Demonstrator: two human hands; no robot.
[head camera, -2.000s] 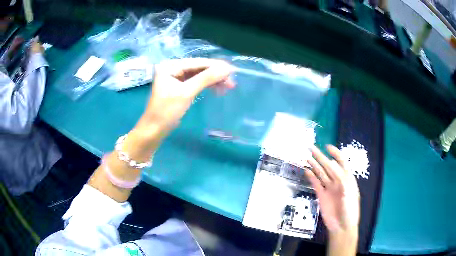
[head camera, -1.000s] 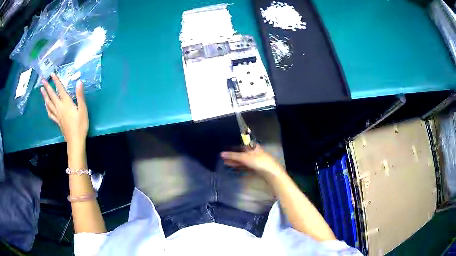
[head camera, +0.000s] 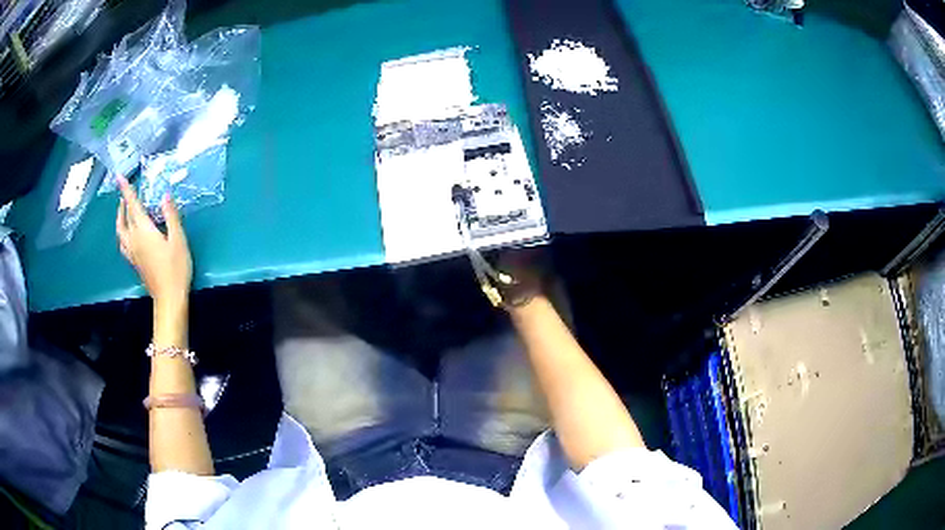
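Observation:
The assembly fixture (head camera: 414, 212) lies at the bench's near edge, with grey metal blocks (head camera: 435, 130) across its upper part. White-silver rods (head camera: 425, 85) lie side by side above it. The clamp handle (head camera: 479, 271) overhangs the edge. My right hand (head camera: 523, 282) is at the handle, below the table edge, dark and partly hidden; its grip cannot be told. My left hand (head camera: 155, 246) rests at the lower edge of the clear plastic bags (head camera: 192, 171), fingers apart. White parts (head camera: 572, 67) and finer greyish parts (head camera: 563, 133) lie in piles on the black mat (head camera: 622, 176).
The green bench (head camera: 301, 155) ends in a front edge above my lap. A small flat bag with a white label (head camera: 76, 184) lies at the far left. A metal bar (head camera: 782, 264), blue crates (head camera: 705, 435) and cardboard (head camera: 824, 388) are at lower right. Grey cloth shows at the left edge.
The view has swung down from two seconds ago. The clear bag no longer hangs near my left hand, which is now by the bags. My right hand has moved up to the clamp handle.

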